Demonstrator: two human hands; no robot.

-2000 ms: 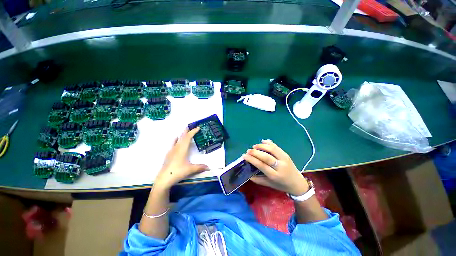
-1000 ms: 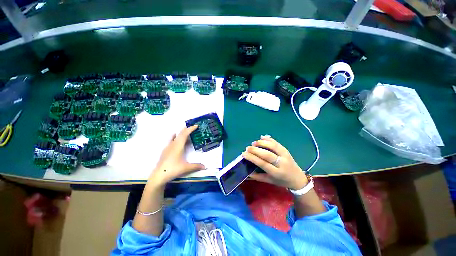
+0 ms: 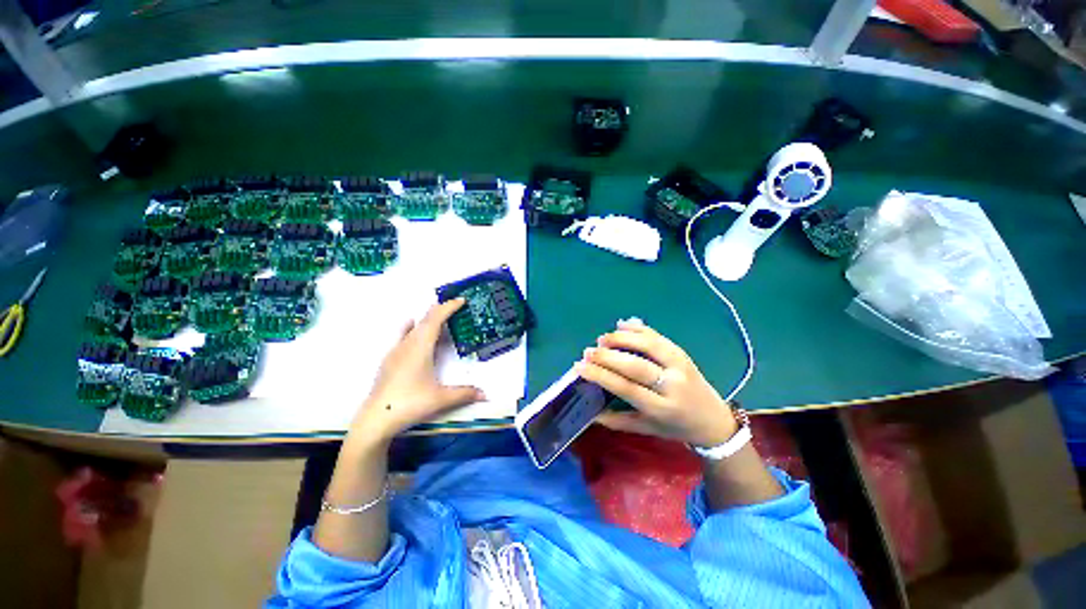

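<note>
A black housing with a green circuit board in it [image 3: 488,314] lies on the right part of the white sheet [image 3: 357,321]. My left hand [image 3: 411,378] is beside it, thumb and fingers spread, with fingertips at the housing's left edge; it grips nothing. My right hand [image 3: 655,387] holds a smartphone [image 3: 562,416] by its upper right end, over the bench's front edge. The phone is tilted, with a dark screen and white rim. Several rows of green circuit boards [image 3: 301,248] stand on the sheet's left and back parts.
A white handheld fan [image 3: 763,220] with a curving cable [image 3: 741,321] stands right of a small white item [image 3: 619,237]. More housings [image 3: 599,124] are at the back. A clear plastic bag [image 3: 941,286] lies right, scissors [image 3: 14,324] far left. Open cartons [image 3: 226,523] are below the front edge.
The view has shifted slightly. The left hand stays at the housing, and the right hand still holds the phone in nearly the same pose.
</note>
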